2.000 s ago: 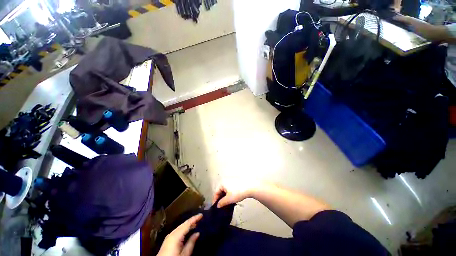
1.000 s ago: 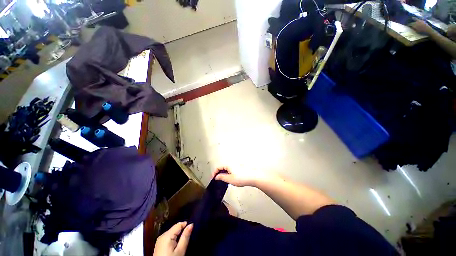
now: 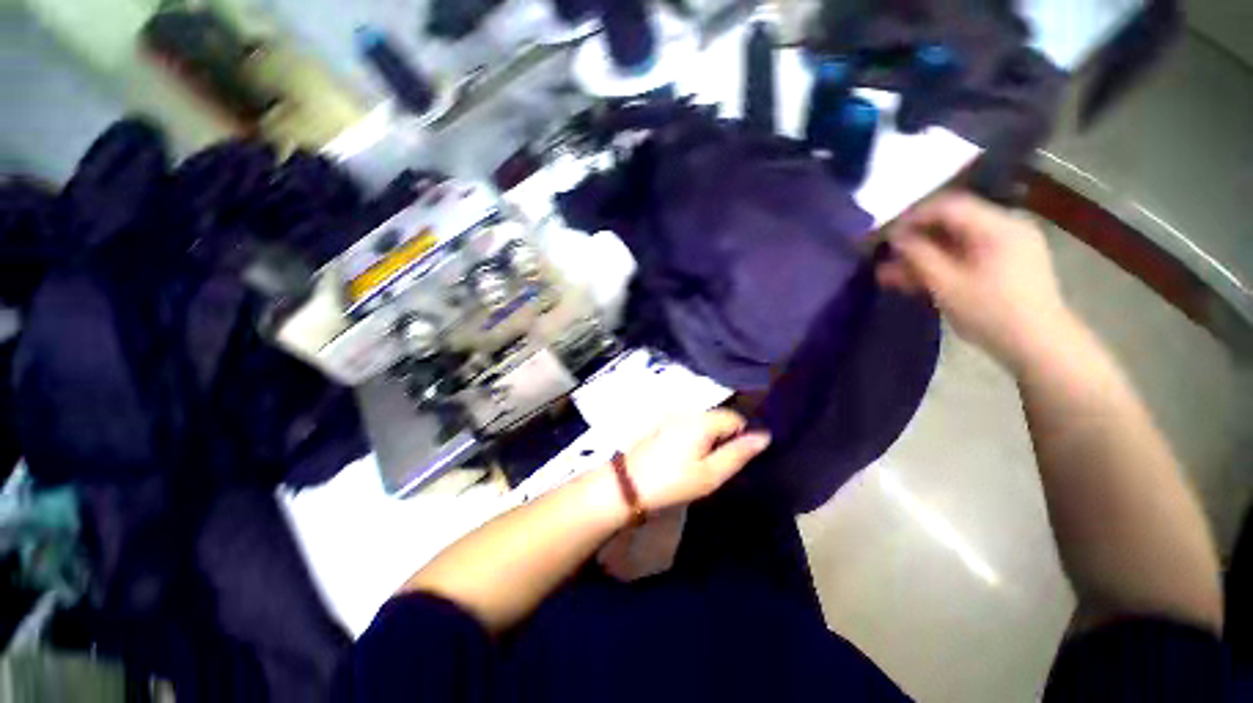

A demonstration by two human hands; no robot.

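Note:
A dark purple garment panel (image 3: 859,398) hangs between my hands at the white table's right edge. My left hand (image 3: 694,460), with a reddish bracelet at the wrist, pinches its near end. My right hand (image 3: 969,268) pinches its far upper edge, blurred. Behind it is the rounded purple stacked pile (image 3: 749,254), which the panel partly overlaps. The overlock machine (image 3: 474,309) with a yellow label and round silver knobs stands left of my hands, blurred. No cloth in my hands touches its needle area.
A large dark garment heap (image 3: 103,385) lies left of the machine. Thread cones with blue tips (image 3: 841,131) stand behind the pile. A white disc (image 3: 625,66) holds another cone. Brownish-grey fabric (image 3: 948,83) lies at the far table end. The floor shows at right.
The view has swung left to the table and machine. My hands have moved from above my lap to beside the purple pile, and a larger panel is now stretched between them.

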